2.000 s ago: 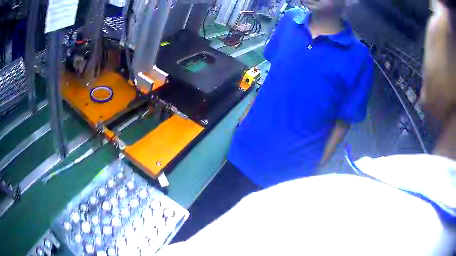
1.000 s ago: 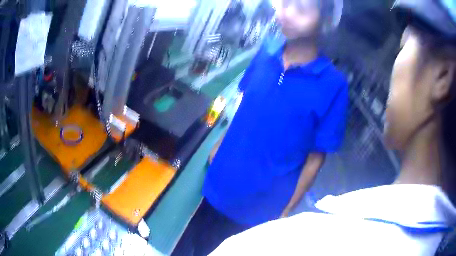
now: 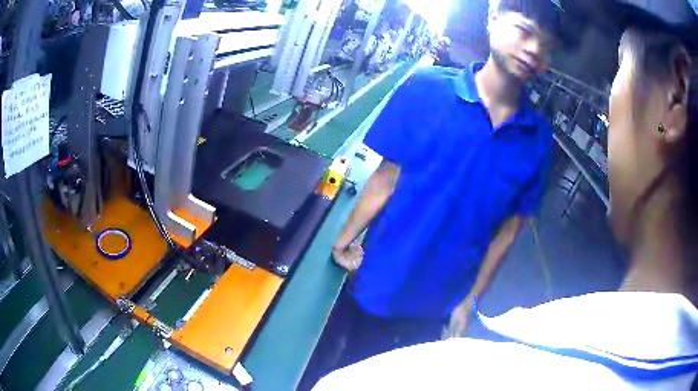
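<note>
Neither of my hands is in view. Nearest in front of me at the bottom left is a clear blister tray (image 3: 180, 376) with round pockets, mostly cut off by the lower edge. It lies on the green bench (image 3: 275, 332) just below an orange machine plate (image 3: 229, 313). A second orange plate (image 3: 141, 263) to its left carries a ring (image 3: 113, 243) with a dark blue rim. Whether the tray's pockets are filled, I cannot tell.
A black machine plate (image 3: 287, 179) with a rectangular opening stands behind, with a yellow button box (image 3: 334, 177) at its corner. A person in a blue shirt (image 3: 459, 198) stands at the bench. Another person's white-clad shoulder (image 3: 551, 351) fills the lower right. Metal uprights (image 3: 184, 130) stand left.
The view has tilted up and shifted right, so the tray has mostly slid out at the bottom. The other person's head has come into view at right. The blue-shirted person's forearm now shows beside the bench.
</note>
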